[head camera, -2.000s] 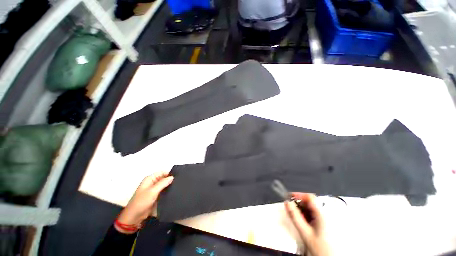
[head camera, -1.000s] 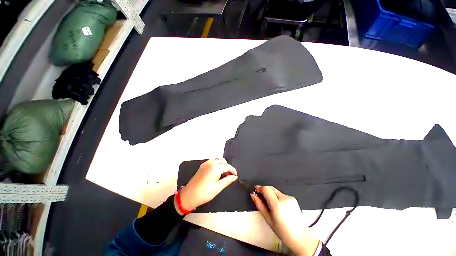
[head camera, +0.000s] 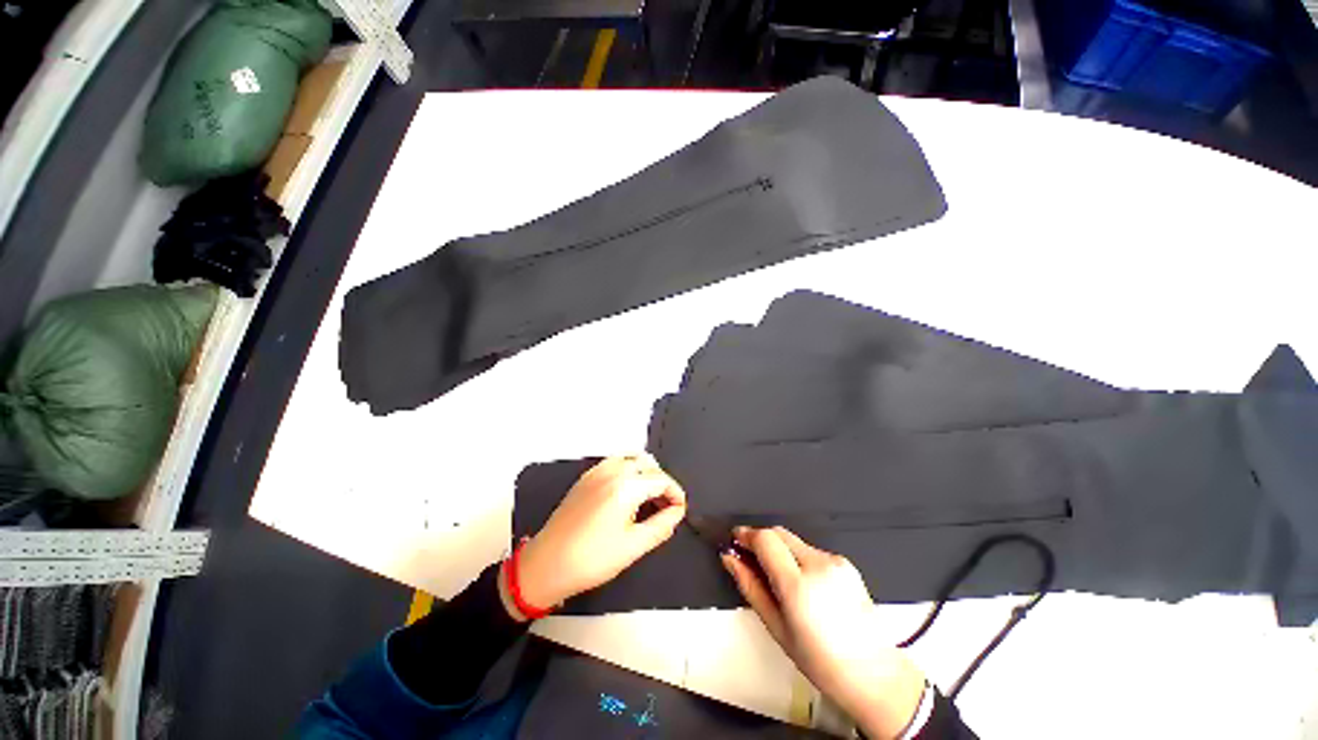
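Dark grey fabric panels (head camera: 925, 477) overlap in a pile at the centre and right of the white table, with a long thin line and a small mark at its end. My left hand (head camera: 600, 528), with a red band at the wrist, pinches the cloth at the near left end of the pile. My right hand (head camera: 810, 600) holds small snips (head camera: 711, 532), mostly hidden by the fingers, their tips close to my left fingertips on the cloth. A black cord (head camera: 1019, 542) loops beside my right hand. Another dark panel (head camera: 636, 253) lies apart at upper left.
The white table (head camera: 419, 477) has a pale near edge, with a short yellow strip (head camera: 802, 703) there. A shelf with green sacks (head camera: 109, 383) and a dark bundle (head camera: 221, 234) stands at left. A blue crate (head camera: 1164, 55) is beyond the table at upper right. Dark cloth with blue lettering is at my lap.
Since two seconds ago, my left hand has moved right from the panel's left end, and my right hand has brought the snips left to meet it. In the last second, the hands have barely moved.
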